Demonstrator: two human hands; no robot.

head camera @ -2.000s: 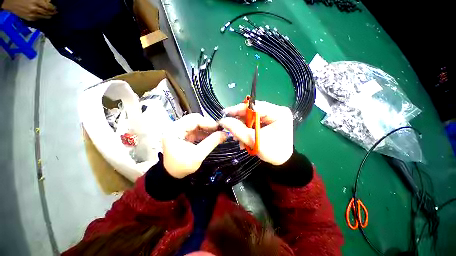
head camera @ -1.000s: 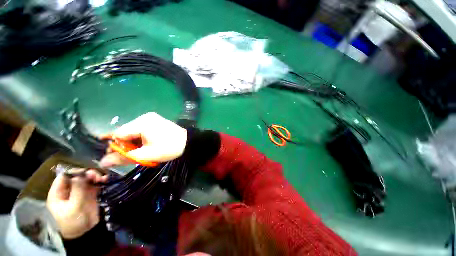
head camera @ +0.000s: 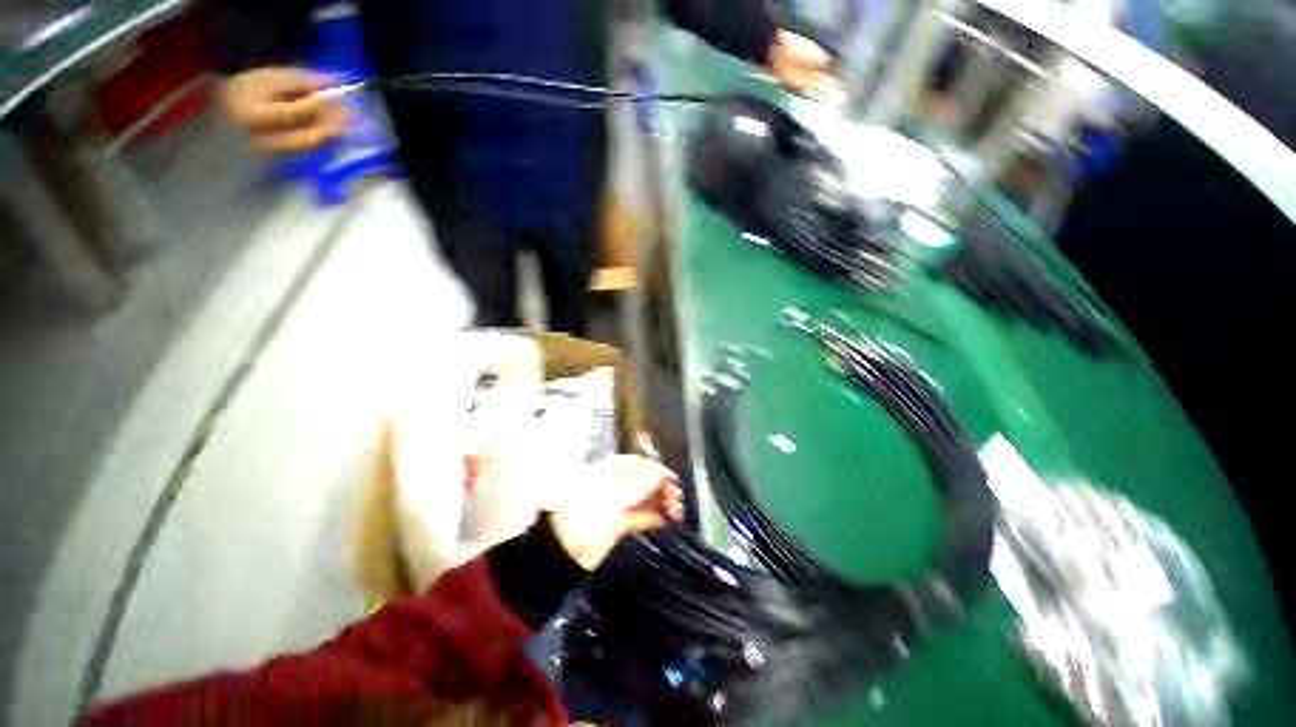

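The frame is blurred. My left hand (head camera: 614, 507) is at the lower middle, beside the bench edge, with its fingertips drawn together above the black cables. Whether it grips a cable end cannot be told. My right hand is not in view, and no scissors show. A curved bundle of black cables (head camera: 931, 412) with small whitish ends lies on the green bench. More black cables (head camera: 654, 604) are heaped below my left hand, towards my lap.
A clear bag of grey-white parts (head camera: 1116, 597) lies right of the bundle. A carton with white liner (head camera: 427, 483) stands left of the bench. A person (head camera: 490, 128) stands beyond it, a black cable stretched between the hands. Black cable heaps (head camera: 796, 192) lie farther up the bench.
The view has swung left from the right side of the bench. My right hand and both pairs of orange scissors have left the picture. The standing person and stretched cable have come in.
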